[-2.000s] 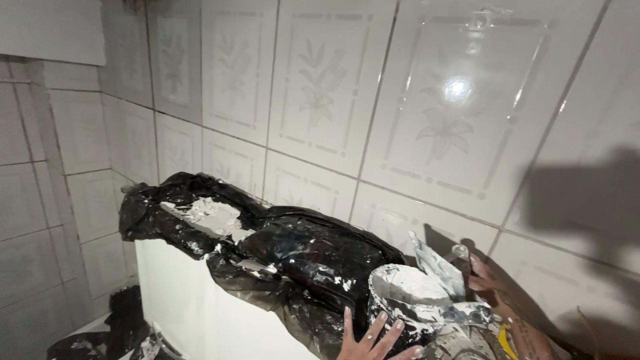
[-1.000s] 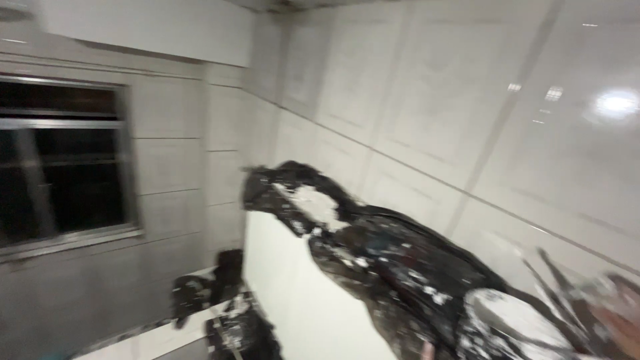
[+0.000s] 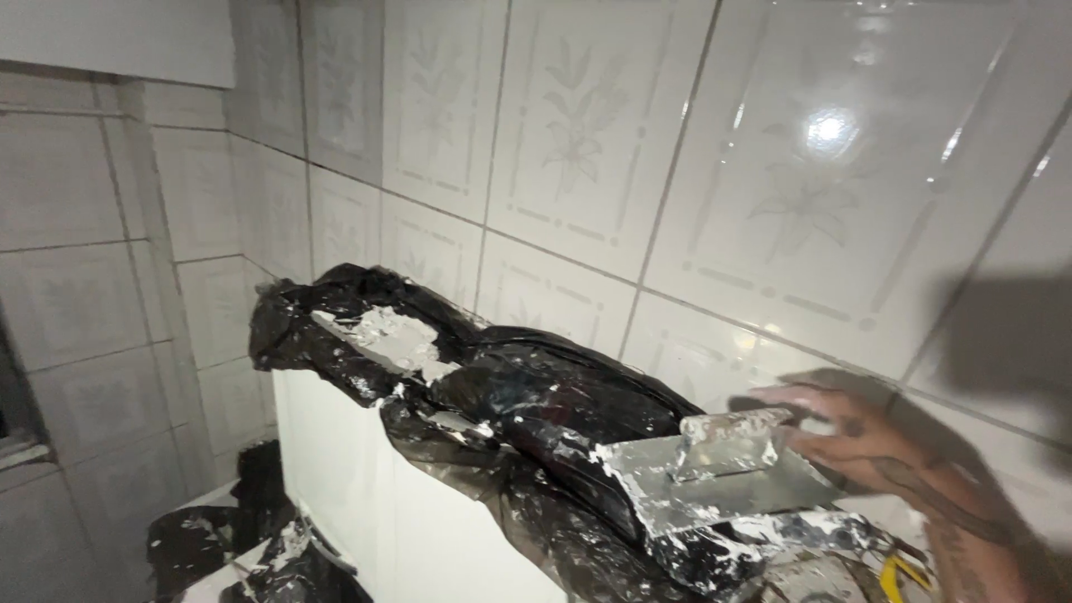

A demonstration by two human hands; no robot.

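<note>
My right hand (image 3: 837, 419) is at the right, its fingers at the handle end of a steel plastering trowel (image 3: 729, 473) smeared with white compound. Whether the fingers close around the handle is not clear. The flat blade lies over a compound-coated container (image 3: 712, 557), hiding its opening. Beside it, black plastic sheeting (image 3: 569, 402) spattered with white covers the top of a white cabinet-like surface (image 3: 394, 502). A mound of white compound (image 3: 398, 339) sits on the sheeting's far part. My left hand is out of view.
Glossy floral wall tiles (image 3: 578, 126) rise behind the sheeting. A yellow object (image 3: 900, 578) lies at the lower right near my forearm. More spattered black plastic (image 3: 193, 544) is low on the left. A white overhang (image 3: 117, 38) juts out at the upper left.
My left hand, beside the container two seconds ago, has left the view. The trowel now lies flatter across the container, whose opening showed before. The view swung left and back.
</note>
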